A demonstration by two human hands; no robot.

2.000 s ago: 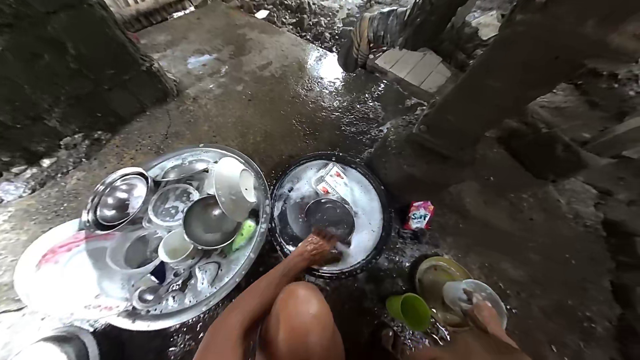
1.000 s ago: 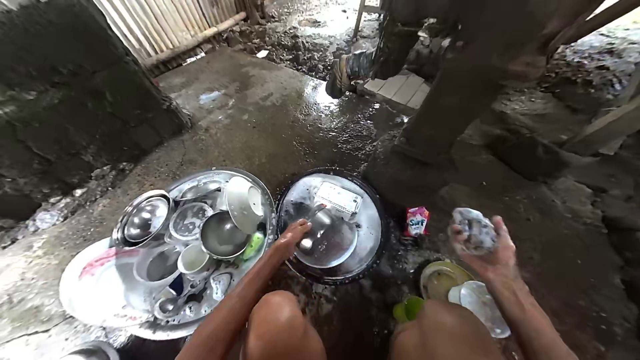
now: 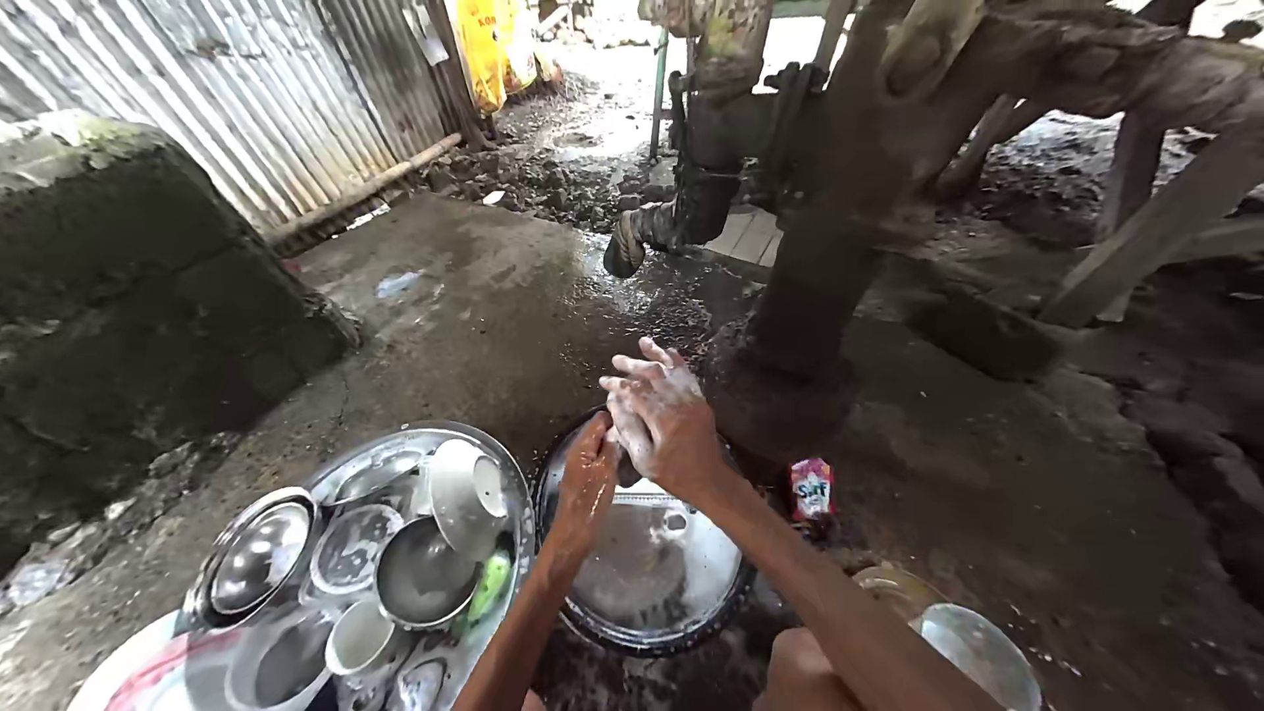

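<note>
Above the round dark-rimmed basin [image 3: 647,637] my two hands meet. My right hand [image 3: 664,420], coated in white suds, lies across the fingers of my left hand [image 3: 592,474], which looks wet. Whatever may be between the palms is hidden. Soapy water and a whitish flat item with a perforated edge show in the basin below. Left of it, a large round metal tray [image 3: 449,430] carries a dark-bottomed metal bowl [image 3: 427,573], a white bowl [image 3: 464,494], a white cup [image 3: 360,637], a clear plastic container [image 3: 355,548], a metal bowl [image 3: 262,558] and a green item [image 3: 489,585].
A Surf detergent packet [image 3: 812,489] stands right of the basin. Two bowls, one yellowish [image 3: 899,591] and one translucent [image 3: 978,652], sit at lower right. A concrete block [image 3: 148,316] is at left, a thick wooden post [image 3: 815,267] ahead, and corrugated metal sheeting [image 3: 237,89] behind.
My right hand has come from the right, where it held a sudsy, crumpled thing, to meet my left hand above the basin. My left hand has lifted from the basin. The view has tipped upward.
</note>
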